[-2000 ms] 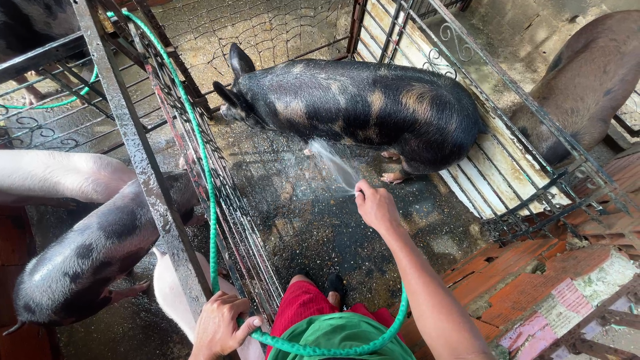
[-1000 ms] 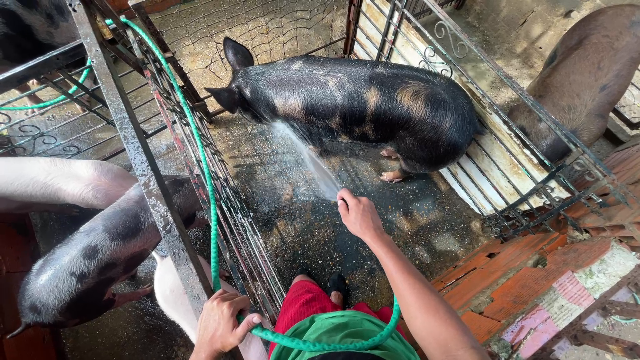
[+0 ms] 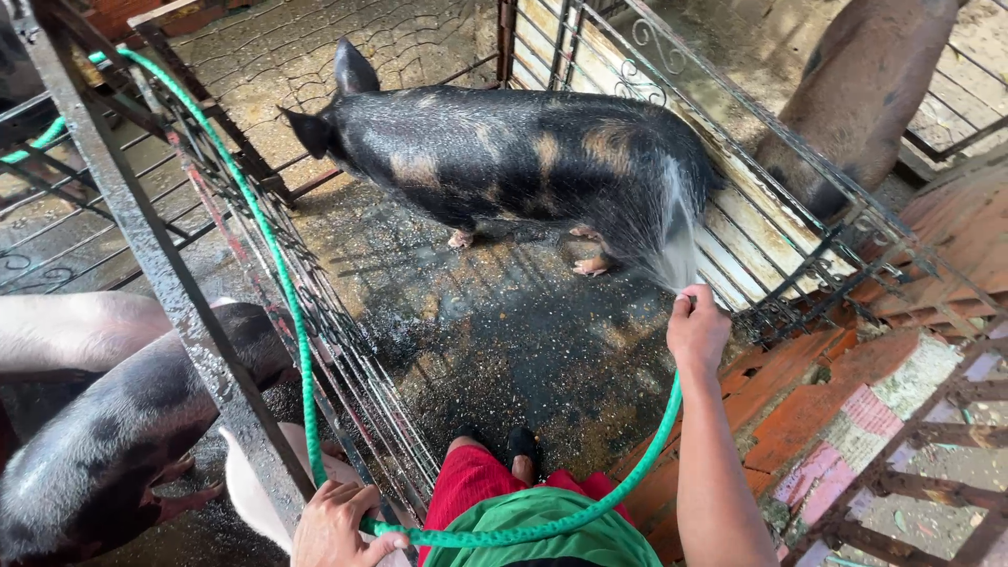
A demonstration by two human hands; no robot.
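Observation:
A green hose [image 3: 504, 537] runs across my waist and up over the fence at the left. My right hand [image 3: 698, 329] is closed around its end, and water sprays from there onto the hindquarters of a black pig with tan patches [image 3: 512, 157]. The pig stands side-on in the pen, its head at the left. At the lower left, my left hand [image 3: 339, 526] holds the hose against the end of a metal rail [image 3: 181, 276]. The hose's tip is hidden by my fingers.
A barred metal fence [image 3: 346, 370] separates the pen from several pigs at the left, among them a grey spotted one [image 3: 118, 441]. A white-backed gate [image 3: 756, 236] stands at the right, with a brown pig [image 3: 858, 102] beyond it. A brick wall [image 3: 819, 394] borders the lower right. The floor [image 3: 504, 346] is wet.
My right hand has moved right with the hose end. The spray has shifted from the pig's front part to its hindquarters. My left hand has stayed at the rail.

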